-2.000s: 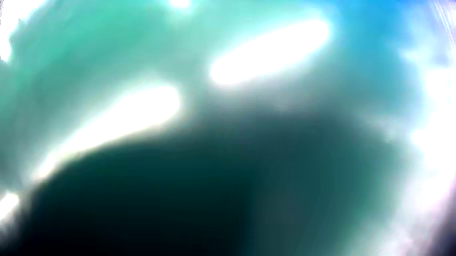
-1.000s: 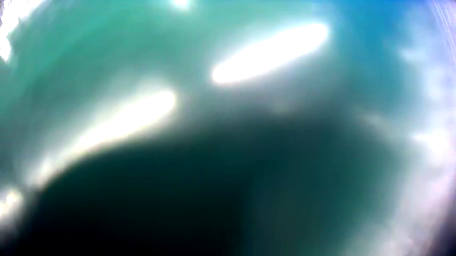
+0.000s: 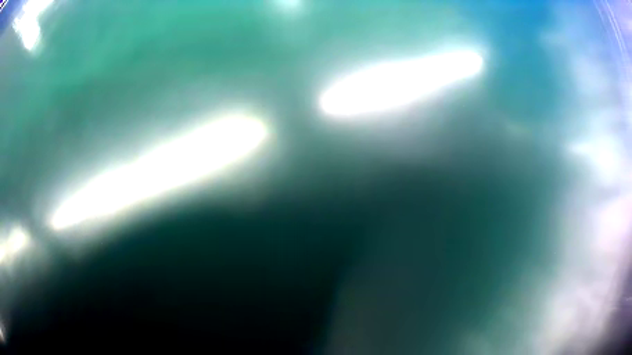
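Note:
A glossy green surface (image 3: 201,76) fills most of the view, very blurred and close to the camera. Two long bright white glare streaks, like tube lights mirrored, slant across it, one left of centre and one at upper right. The lower middle is a dark, shadow-like area. No wire leads or other small parts can be made out. Neither my left hand nor my right hand can be made out.
A blurred blue area (image 3: 530,62) lies at the upper right; what it is cannot be told. A hazy whitish band runs down the right edge. Small bright patches show at the upper left and left edge.
The view has shifted slightly. The two glare streaks sit further right, and the upper right one is a little lower and flatter. The bright patch at the upper left is smaller.

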